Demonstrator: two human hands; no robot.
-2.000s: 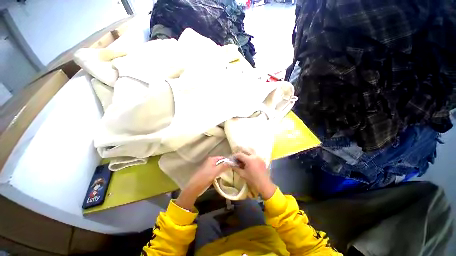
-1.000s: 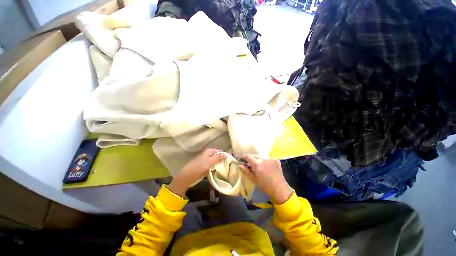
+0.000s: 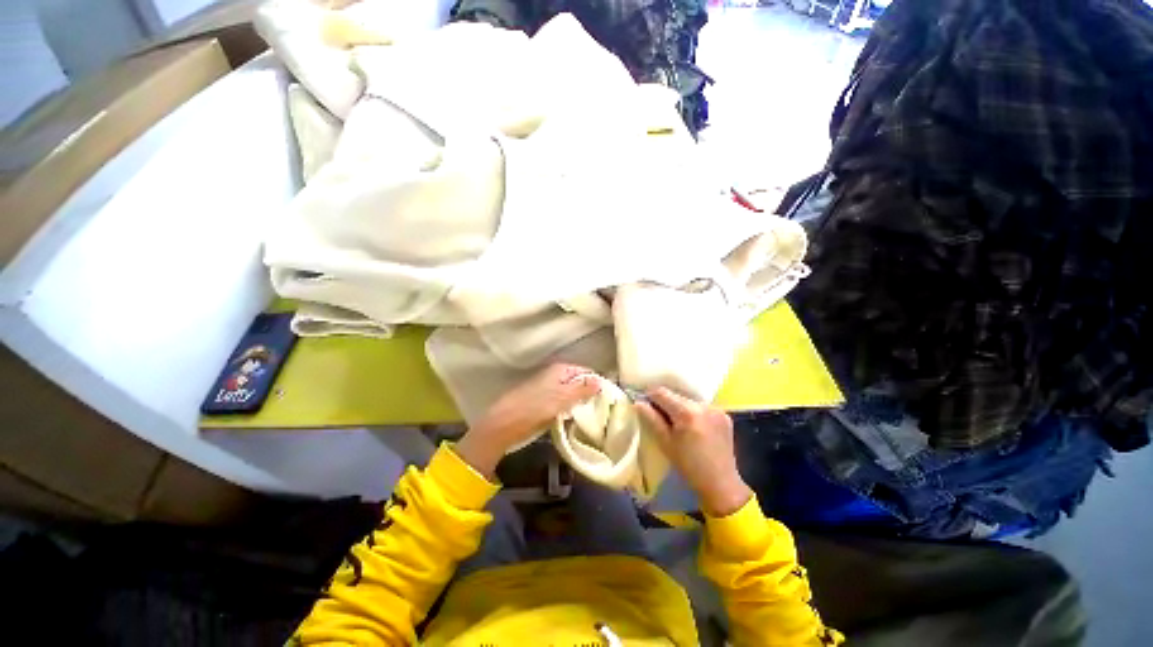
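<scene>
A large cream garment (image 3: 556,228) lies heaped over the yellow-topped table. One end of it, a rolled-open cuff (image 3: 599,436), hangs over the table's front edge between my hands. My left hand (image 3: 546,399) grips the cuff's left rim. My right hand (image 3: 693,436) is at the cuff's right side with fingers closed around something small and dark, perhaps thread snips; most of it is hidden in the fingers.
The yellow table top (image 3: 360,379) shows at the front. A dark phone with a cartoon picture (image 3: 253,363) lies at its left. A white panel (image 3: 139,266) and brown carton (image 3: 108,120) stand left. Dark plaid garments (image 3: 986,215) pile high at right over blue denim (image 3: 974,474).
The cuff has been turned so its round opening shows between my hands. My right hand has moved to the cuff's right side. The camera view has shifted.
</scene>
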